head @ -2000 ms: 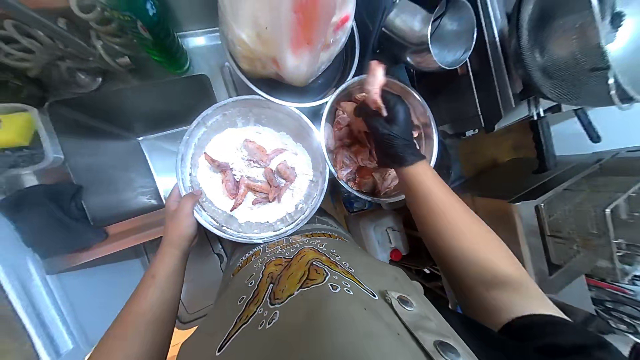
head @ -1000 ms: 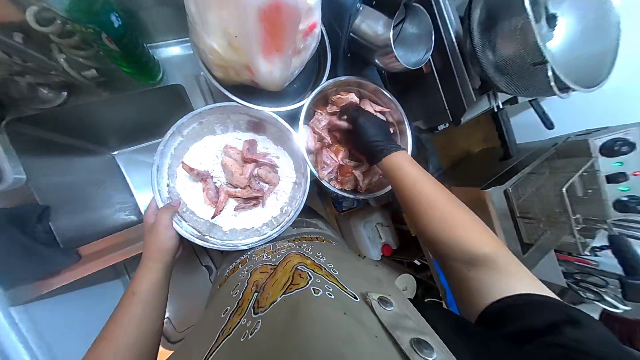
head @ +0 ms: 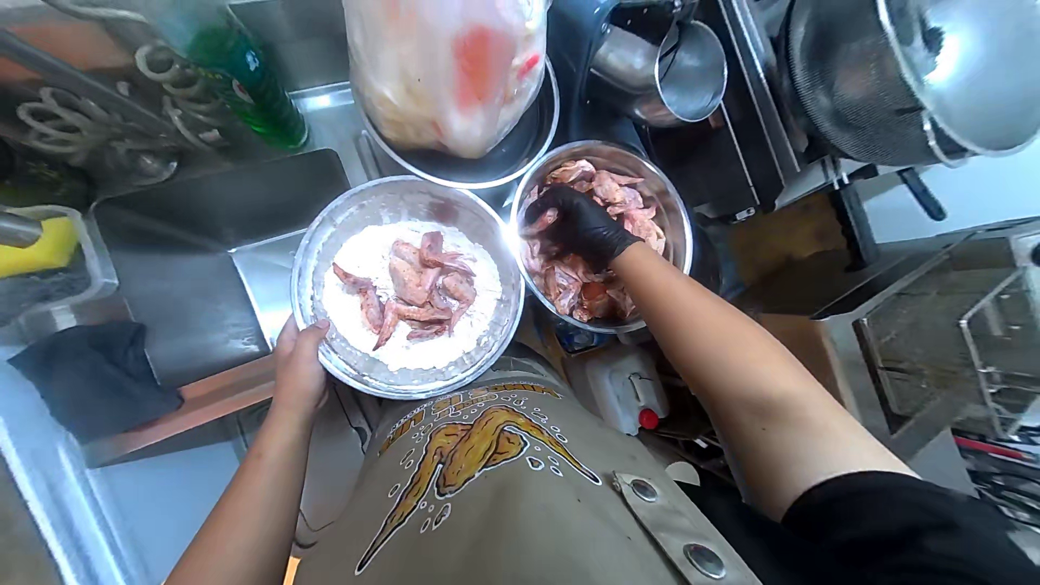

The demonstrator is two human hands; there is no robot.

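Note:
My bare left hand [head: 302,366] grips the rim of a metal bowl of white flour [head: 349,370], its thumb over the edge. Several raw chicken wings [head: 413,272] lie on the flour in the middle of that bowl. My right hand [head: 577,227], in a black glove, is inside a second metal bowl [head: 686,252] at the right, full of raw chicken wings [head: 617,195]. A piece of chicken [head: 540,221] shows between its fingers at the bowl's left side. The two bowls stand side by side, rims close together.
Behind the bowls, a plastic bag of food [head: 447,73] rests in a dark round pan [head: 548,122]. A steel sink [head: 187,268], a dark cloth [head: 97,378] and a green bottle [head: 248,85] are at the left. Metal jugs [head: 691,73] and mesh strainers [head: 861,89] stand at the right.
My right hand held a piece above the right bowl at first, then went down among the wings. More wings lie on the flour now than two seconds ago. My left hand stays on the rim.

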